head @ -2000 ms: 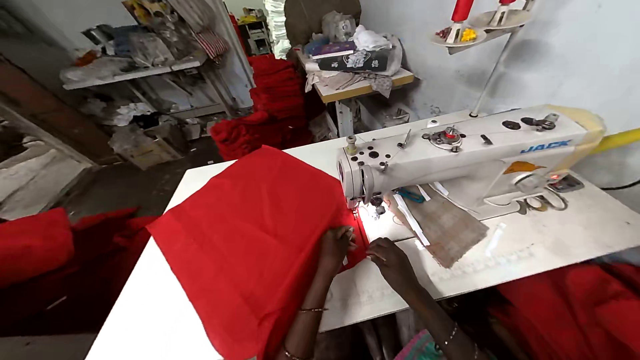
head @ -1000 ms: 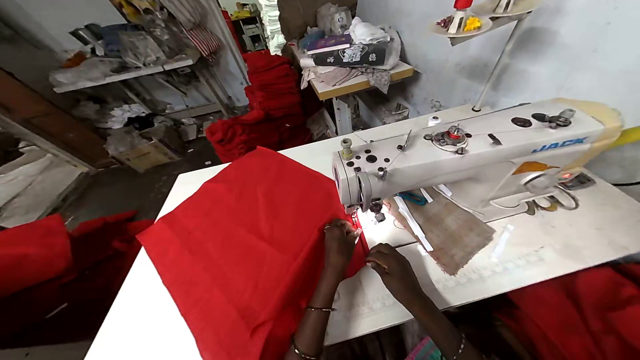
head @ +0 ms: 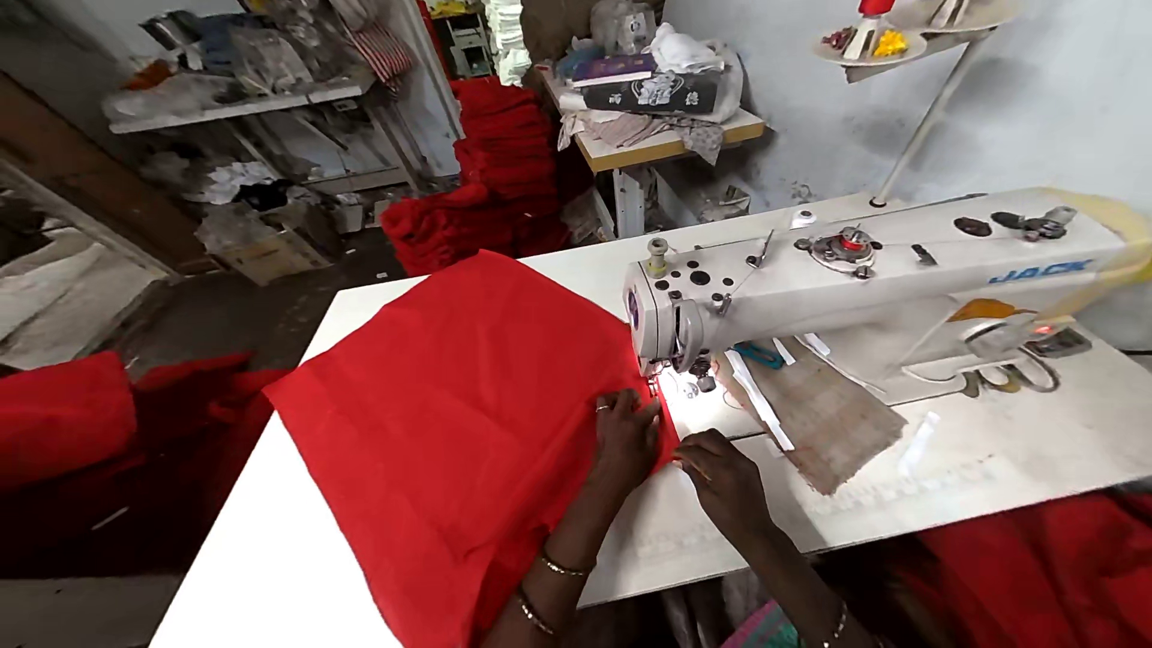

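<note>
A large piece of red fabric [head: 450,396] lies spread on the white sewing table, its right edge at the needle area of a white Jack sewing machine [head: 864,288]. My left hand [head: 627,436] rests on the fabric just in front of the presser foot, fingers bent; whether they pinch the cloth is hard to see. Close to its right, my right hand [head: 720,472] grips the fabric's edge between thumb and fingers. The machine's lamp lights the needle plate. Right of the needle lie a brown cloth piece [head: 832,418], white strips [head: 759,400] and a teal tool [head: 759,355], partly hidden.
A thread stand [head: 927,126] rises behind the machine. Stacked red fabric [head: 508,162] stands beyond the table [head: 333,319], near a small side table [head: 643,158] loaded with a box and cloths. More red fabric [head: 67,423] lies at left and at lower right.
Both hands stay near the needle area. The fabric's right edge now reaches slightly farther toward my right hand than two seconds ago, when the right hand appeared apart from it.
</note>
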